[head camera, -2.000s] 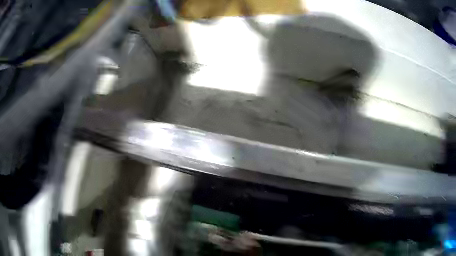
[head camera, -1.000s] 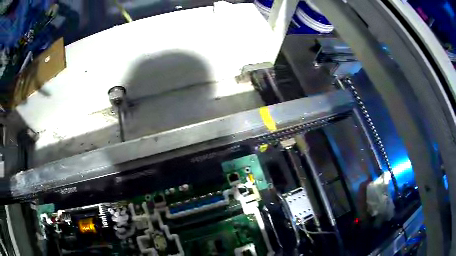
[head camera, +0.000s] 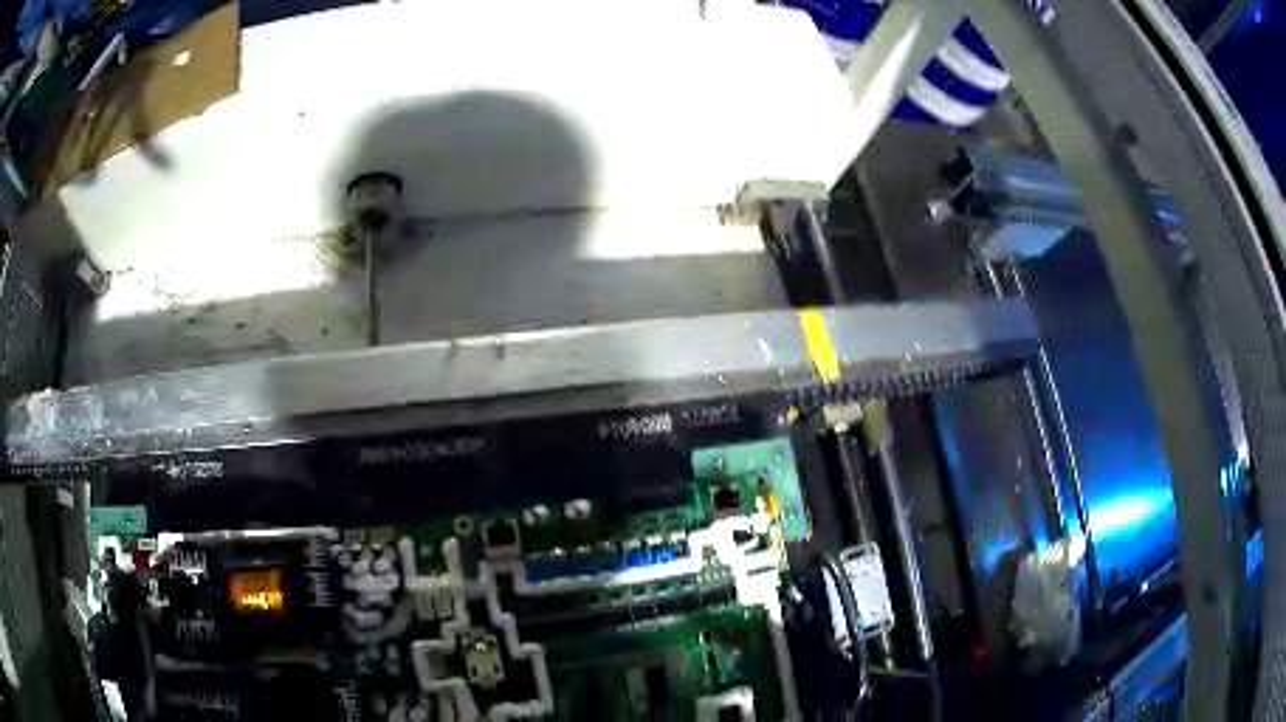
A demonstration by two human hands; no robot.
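No hand is in the picture. The green circuit board (head camera: 592,670) lies nearest, at the bottom of the view, and its lower part is cut off by the edge. Thick white sealant lines (head camera: 536,576) run over it. An orange-yellow transformer (head camera: 258,590) sits at its left, and a blue-white strip (head camera: 621,560) lies near its far edge. The black pallet (head camera: 423,487) with small white printing shows beyond the board. The silver conveyor rail (head camera: 564,374) with a yellow mark runs along the pallet's far side.
A knobbed post (head camera: 374,205) stands behind the rail. A brown cardboard piece (head camera: 162,85) is at the back left. A grey machine frame (head camera: 1128,268) curves down the right side. A crumpled white cloth or film (head camera: 1046,600) lies right of the board, near blue light. A round shadow falls on the white panel (head camera: 663,99).
The blurred view has become clearer and now shows the board. Since one second ago the view has shifted and turned slightly; the rail appears more level and more pallet shows. No hand has appeared.
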